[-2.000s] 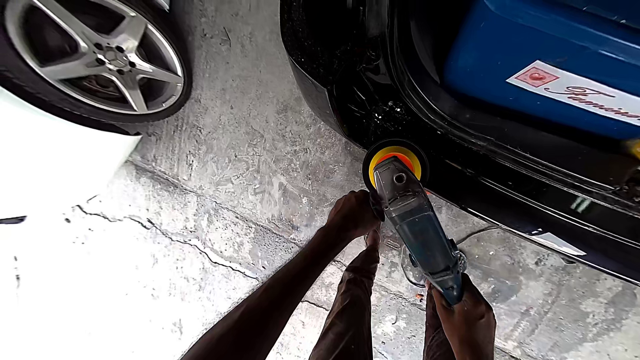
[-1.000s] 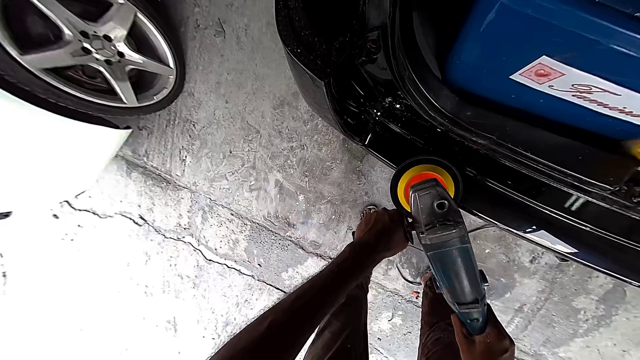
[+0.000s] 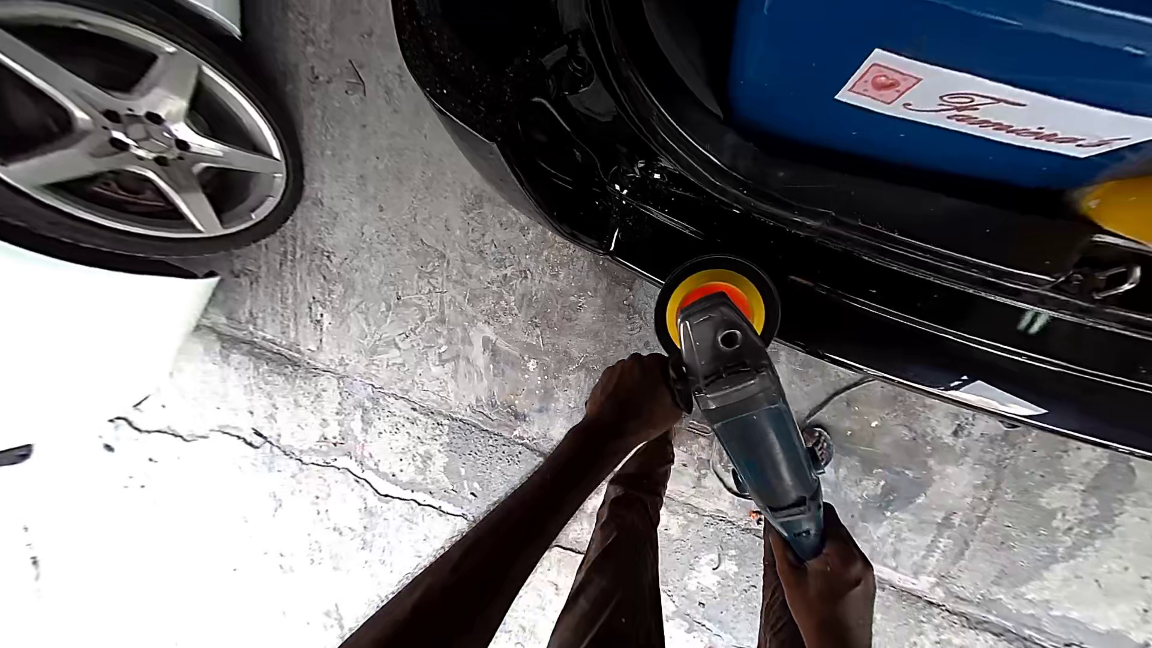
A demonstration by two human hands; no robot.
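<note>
A blue-and-black rotary polisher (image 3: 763,432) is held between my two hands, its round pad with a yellow and orange backing (image 3: 718,301) at the edge of a glossy black car bumper (image 3: 864,315). My left hand (image 3: 634,396) is closed on the side handle by the tool's head. Around the rear end of the polisher's body wraps my right hand (image 3: 826,576). The pad overlaps the bumper's lower edge in this view; whether its face touches the paint is hidden.
A car wheel with silver spokes (image 3: 148,135) stands at upper left, above a white panel (image 3: 81,333). Inside the black car's open rear sits a blue container (image 3: 900,54) with a label bearing writing. A power cord (image 3: 837,396) and cracked concrete floor (image 3: 432,297) lie below.
Over the two seconds, the polisher and both hands have shifted right along the bumper from its corner, then slightly back left since one second ago. Both hands have stayed on the tool.
</note>
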